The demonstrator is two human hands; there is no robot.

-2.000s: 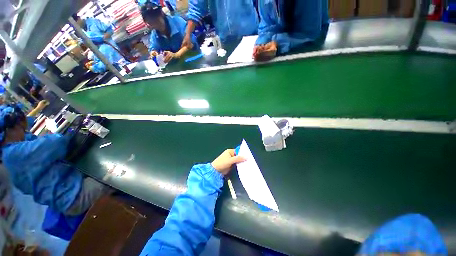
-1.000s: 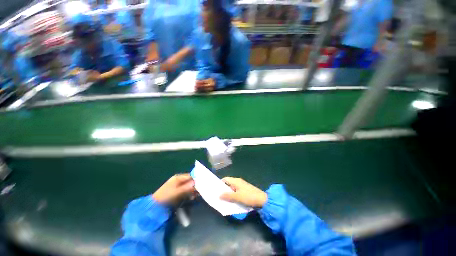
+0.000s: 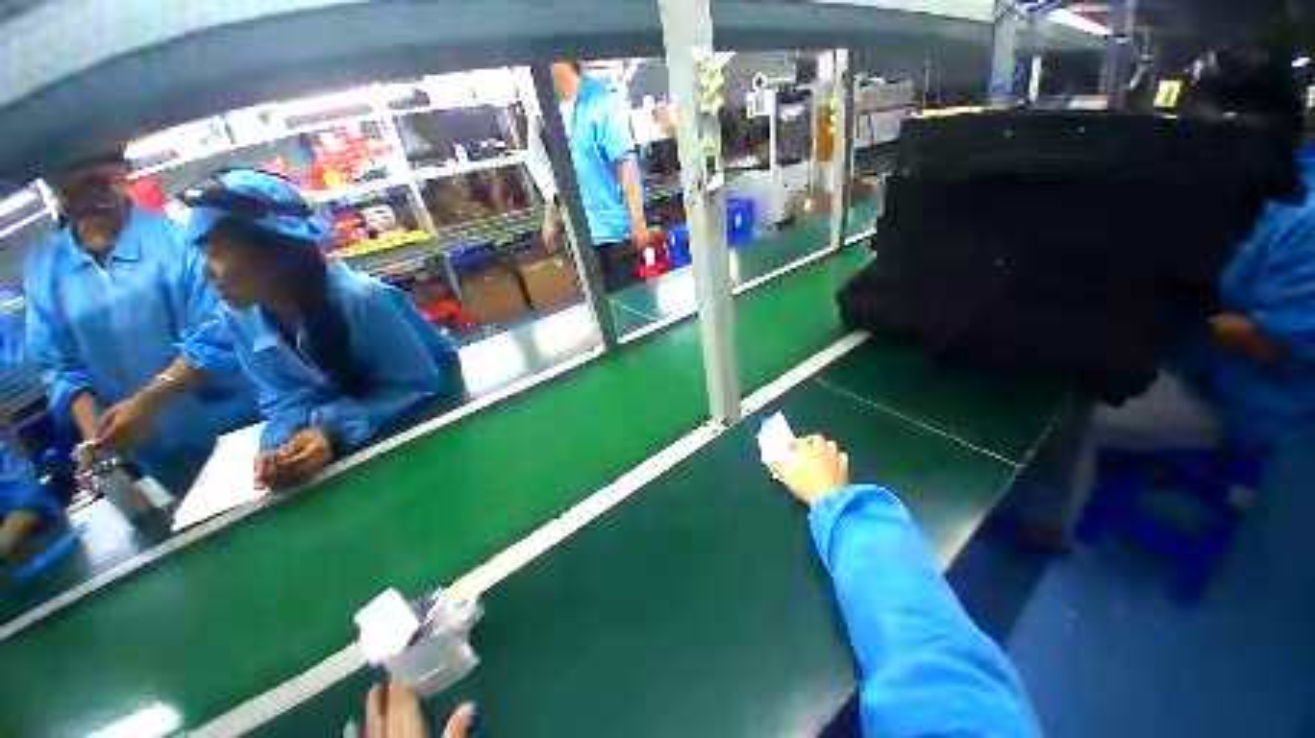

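My right hand [image 3: 811, 467] is stretched out over the dark green bench and grips a small-looking white wipe [image 3: 779, 438] with a blue edge at its upper left. My left hand [image 3: 404, 712] is at the bottom edge, mostly cut off, with fingers and thumb apart. It is just below a squat translucent grey-white container [image 3: 436, 660] with a white piece [image 3: 387, 626] at its top left. Whether the fingers touch the container is unclear.
A large black stack [image 3: 1067, 238] stands at the bench's far right, a person beside it. A metal post [image 3: 702, 216] rises from the whitish strip [image 3: 577, 516]. Beyond the green conveyor [image 3: 534, 447], people lean by a white sheet [image 3: 224, 476]. A blue stool [image 3: 1175, 505] stands right.
The view has swung right. My hands, earlier both at the white wipe, are now far apart; my right hand has carried it right, and my left is beside the container. The black stack has come into view.
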